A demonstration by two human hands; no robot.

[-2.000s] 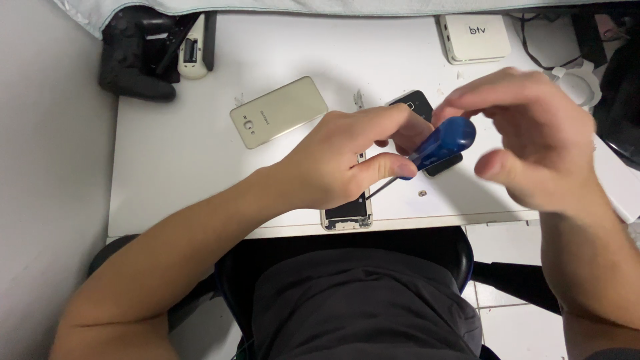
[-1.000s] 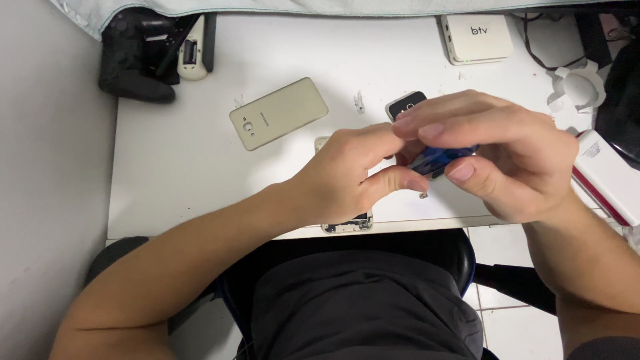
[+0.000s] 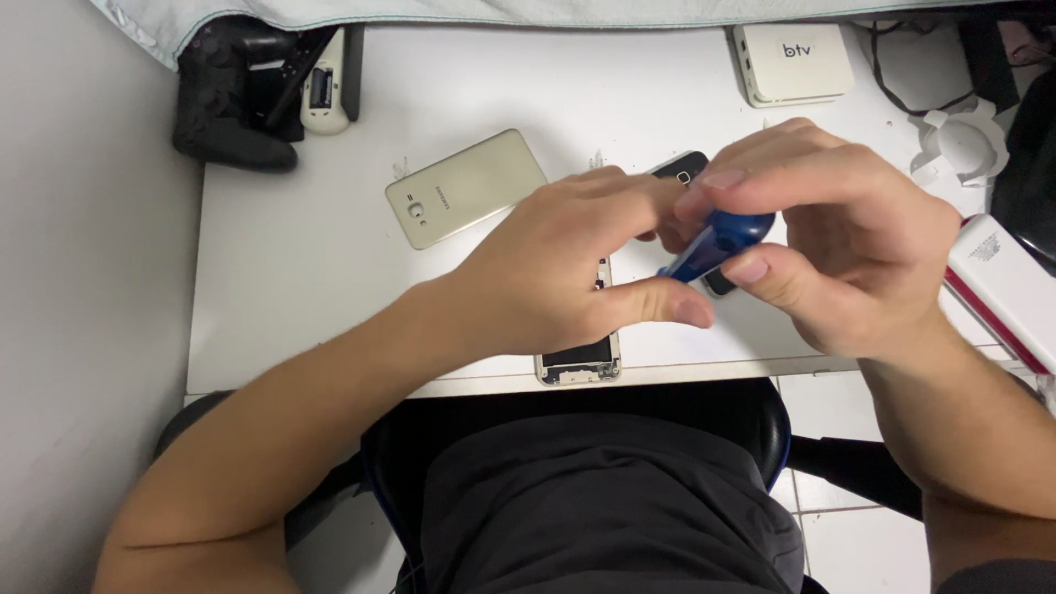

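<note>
Above the desk's front edge, my right hand point(image 3: 833, 239) holds the blue handle of a screwdriver point(image 3: 716, 246) between thumb and fingers. My left hand point(image 3: 577, 264) is around the handle's lower end, its thumb stretched out to the right; whether it grips the handle is hard to tell. The screwdriver's tip is hidden. Partly under my left hand lies an opened smartphone point(image 3: 581, 355) with its inner parts bare, at the desk edge. A gold Samsung back cover point(image 3: 466, 188) lies to the left. A dark phone point(image 3: 683, 167) is mostly covered by my hands.
At the back left are a black game controller point(image 3: 219, 107) and a white device with an uncovered battery slot point(image 3: 327, 87). A white box point(image 3: 794, 64) stands at the back right, near cables, a white plastic ring point(image 3: 961, 144) and a white and red case point(image 3: 1002, 289). The white desk point(image 3: 280, 272) bears small scraps.
The white and red case at the right, not in view two seconds ago, now shows. My right hand has closed in on the screwdriver's handle, and the shaft seen earlier is now hidden.
</note>
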